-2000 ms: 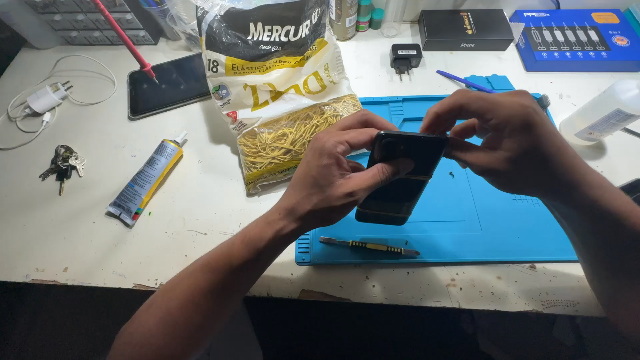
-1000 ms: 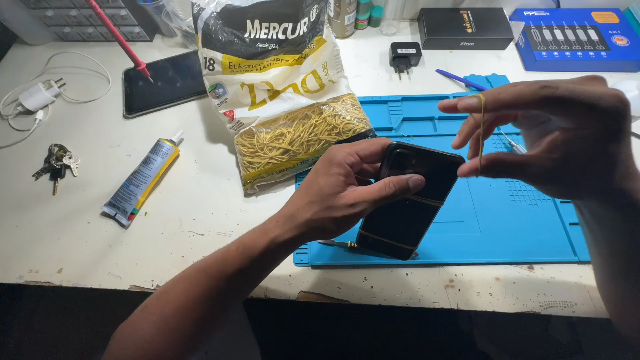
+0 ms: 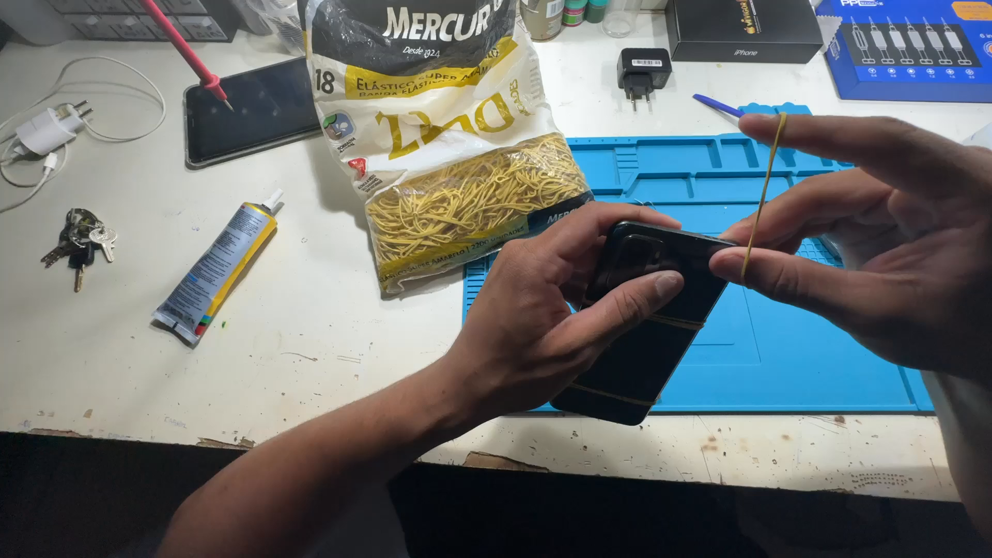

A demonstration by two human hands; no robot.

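My left hand [image 3: 535,318] grips a black smartphone [image 3: 632,364] by its sides, tilted, the camera side facing up. Two yellow rubber bands run across the phone, one near its middle and one near its lower end. Beside the phone's upper corner, my right hand [image 3: 868,225] holds a yellow rubber band [image 3: 766,194] stretched between forefinger and thumb. Whether the right fingertips touch the phone is hard to tell. A plastic bag of yellow rubber bands [image 3: 473,198] lies behind my left hand. Under the phone and hands is a blue silicone repair mat [image 3: 806,356].
At left are a glue tube [image 3: 225,267], keys [image 3: 80,239], a white charger with cable [image 3: 50,130] and another smartphone [image 3: 252,108] below a red probe [image 3: 182,46]. Behind the mat are a black adapter [image 3: 643,70], a black box [image 3: 744,31], a blue box [image 3: 907,50] and a blue pen [image 3: 717,105].
Two seconds ago both hands were at the phone's top edge; one second ago my right hand was apart from it with the band stretched. That hand is now closer to the phone's corner again.
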